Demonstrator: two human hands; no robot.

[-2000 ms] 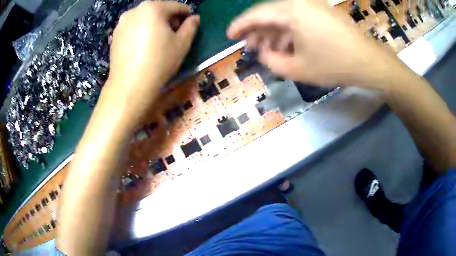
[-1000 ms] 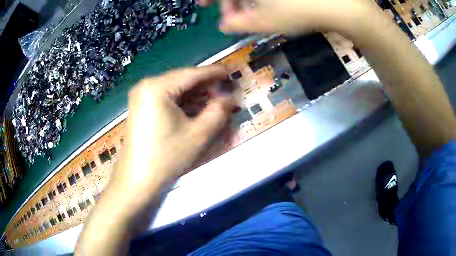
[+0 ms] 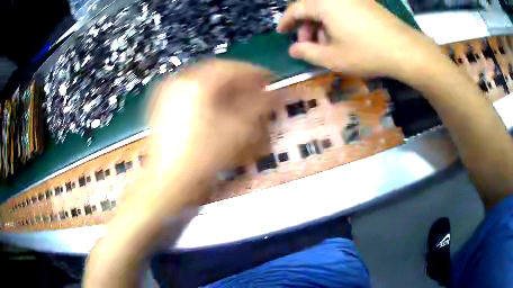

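Note:
The circuit board panel (image 3: pixel 315 121) lies along the conveyor, orange-brown with rows of dark openings; some dark parts show near its right end. My left hand (image 3: pixel 216 112) is over the panel, strongly blurred; its fingertips are not distinct, so I cannot tell if it holds anything. My right hand (image 3: pixel 320 34) is above the green surface (image 3: pixel 259 53) at the right edge of the loose component pile (image 3: pixel 107 67). Its thumb and fingers are curled with a gap between them, and no part shows clearly in it.
The smooth white conveyor rail (image 3: pixel 315 191) runs along the near side. A dark gap (image 3: pixel 416 112) lies right of the panel, with another panel (image 3: pixel 478 62) beyond. Stacked boards (image 3: pixel 22 126) stand at far left. Blue-clothed legs (image 3: pixel 304 264) and a black shoe (image 3: pixel 439 247) are below.
My view has shifted, so the pile and panel sit further right. My right hand has come fully into view beside the pile. My left hand remains over the panel, now more blurred.

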